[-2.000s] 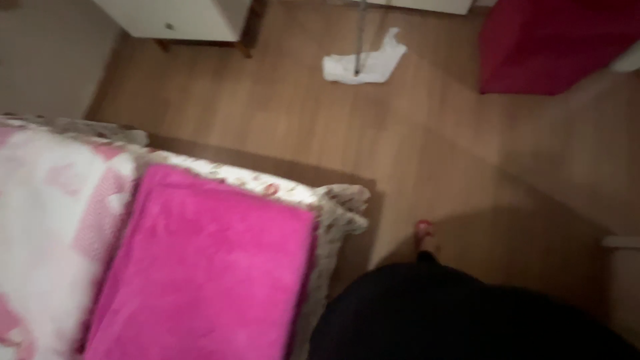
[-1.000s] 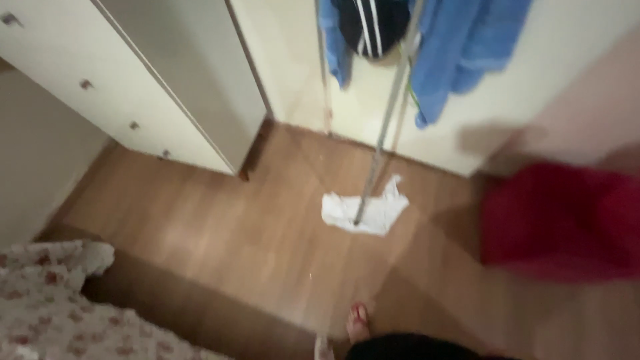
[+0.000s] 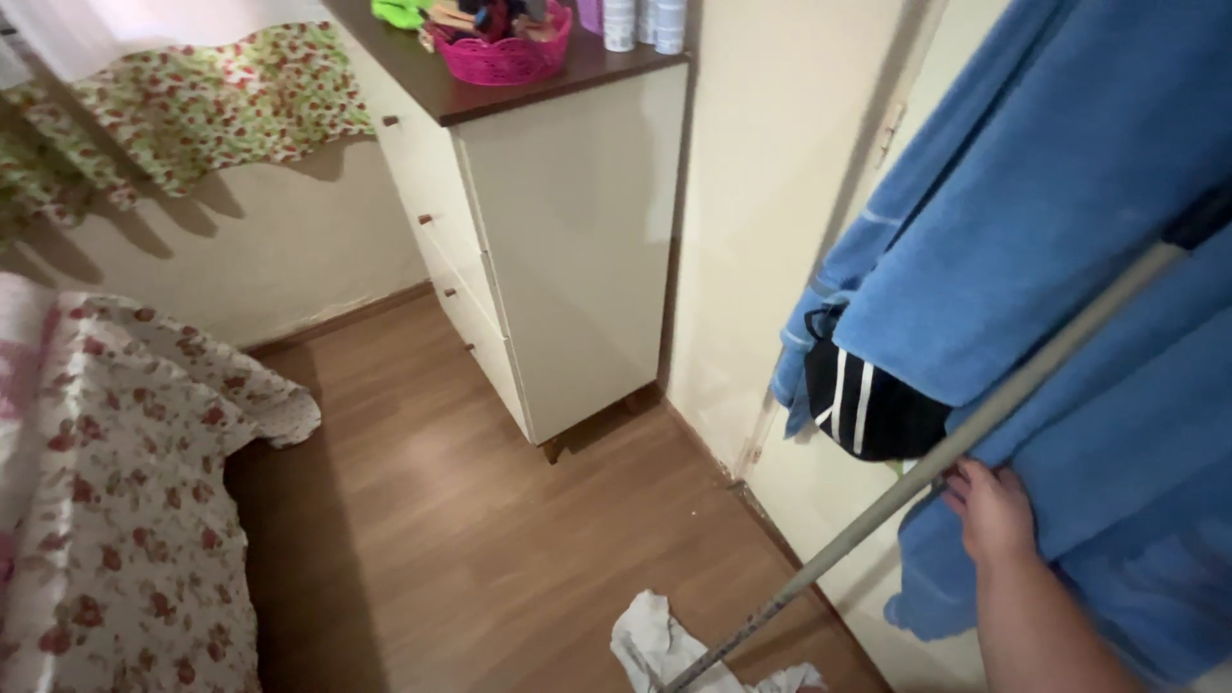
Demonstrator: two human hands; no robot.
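My right hand (image 3: 991,505) reaches in from the lower right, its fingertips at the underside of a long grey pole (image 3: 890,500); whether they close on it cannot be told. The pole slants from a dark grip (image 3: 1198,219) at the upper right down to a white cloth (image 3: 659,635) on the floor. Behind the pole hang blue towelling garments or towels (image 3: 1039,202) and a black item with white stripes (image 3: 866,404), on a pale door. My left hand is out of view.
A white chest of drawers (image 3: 577,260) with a dark top stands against the wall, bearing a pink basket (image 3: 505,58) of dolls or toys and several containers (image 3: 619,24). At left is a bed with a floral cover (image 3: 144,520); a strawberry-print curtain (image 3: 221,106) hangs behind.
The view has moved closer to the door and the chest of drawers. My right hand has come into view beside the pole; no hand shows in the earlier frames.
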